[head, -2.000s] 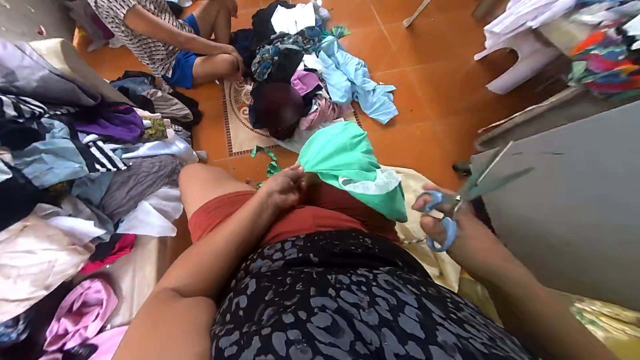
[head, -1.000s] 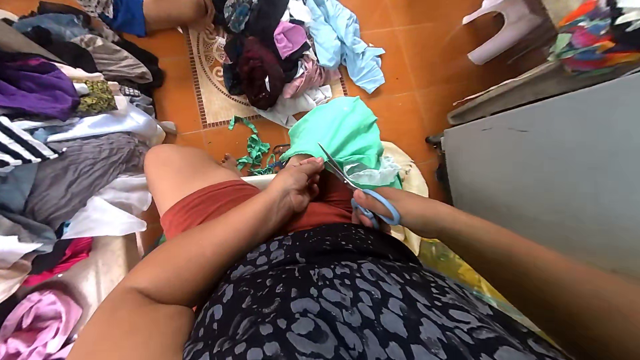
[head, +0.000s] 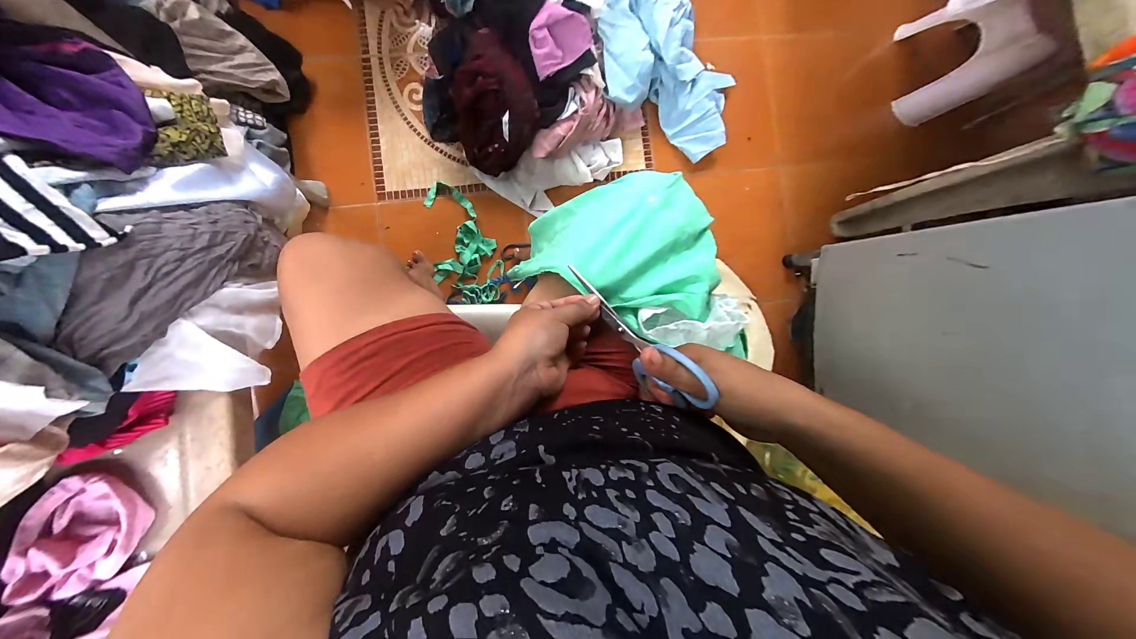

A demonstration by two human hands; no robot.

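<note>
Over my lap lies a mint green cloth (head: 635, 240) with a sheer whitish piece (head: 697, 321) at its lower right. My left hand (head: 546, 342) pinches near the cloth's lower left edge; how much fabric is between the fingers is hard to see. My right hand (head: 679, 382) grips the blue handles of a pair of scissors (head: 612, 319). Their blades point up and left, close together, crossing the cloth's edge just beside my left fingertips.
Green fabric strips (head: 470, 253) lie on the orange tiled floor near my foot. Ahead is a pile of mixed clothes (head: 506, 98) with a light blue garment (head: 666, 71). More clothes (head: 169, 257) are heaped at left. A grey panel (head: 976, 337) stands at right, a white plastic piece (head: 967, 62) beyond it.
Two seconds ago the scissors were held apart to the right with blades spread; my right hand has brought them left to the cloth beside my left hand. The view has tilted down.
</note>
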